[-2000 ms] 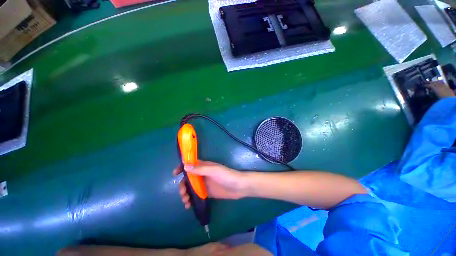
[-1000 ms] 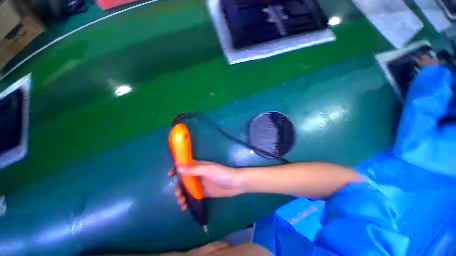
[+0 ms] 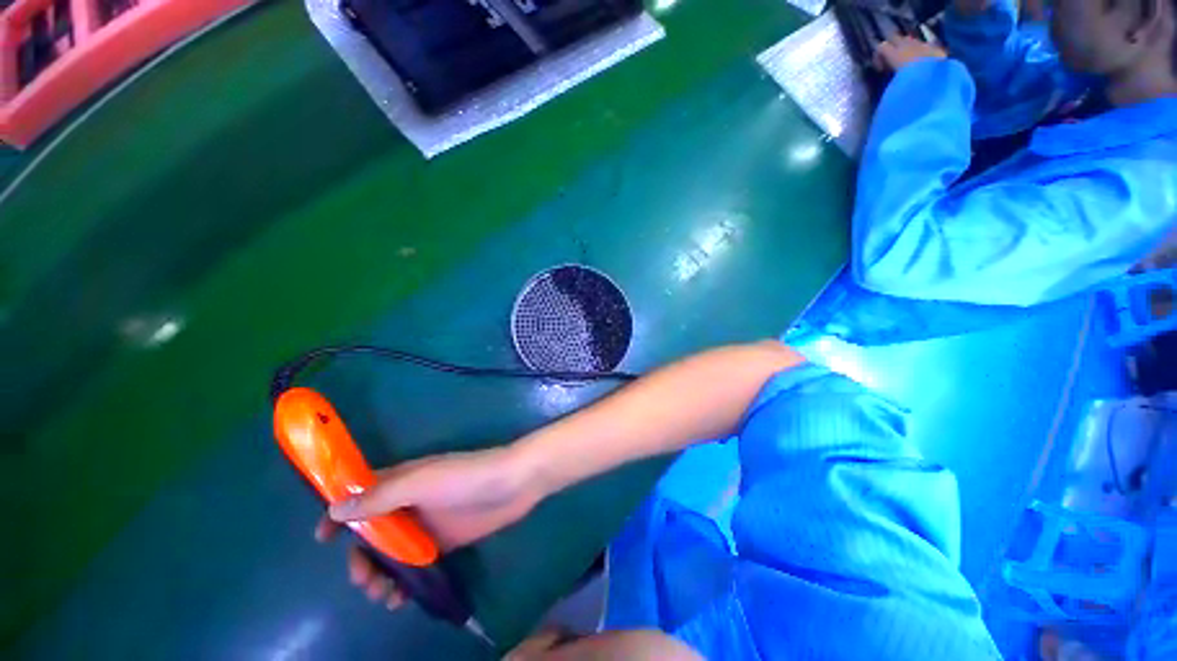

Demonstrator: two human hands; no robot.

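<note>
My right hand (image 3: pixel 445 504) is closed around the orange and black electric screwdriver (image 3: pixel 342 458), whose thin metal tip points down towards the bottom edge. Its black cord loops from the rear end past the round dish. The dish (image 3: pixel 549 329) stands on the green bench, its right part covered with small dark screws. My left hand (image 3: pixel 600 644) shows only as a strip of skin at the bottom edge. Its fingers cannot be made out. A black plastic housing (image 3: pixel 452 58) lies on a silvery sheet (image 3: pixel 445 129) at the top, cut off by the edge.
A person in a blue smock (image 3: pixel 1033 226) sits at the right, a hand (image 3: pixel 910 52) at a dark part near another silvery sheet (image 3: pixel 826 84). A red-orange rack (image 3: pixel 97 65) is at the top left. Blue stools (image 3: pixel 1078 562) stand at the right.
The view has turned to the right, so bench items sit further left and the person and stools show more. The screwdriver stays in my right hand and now slants more.
</note>
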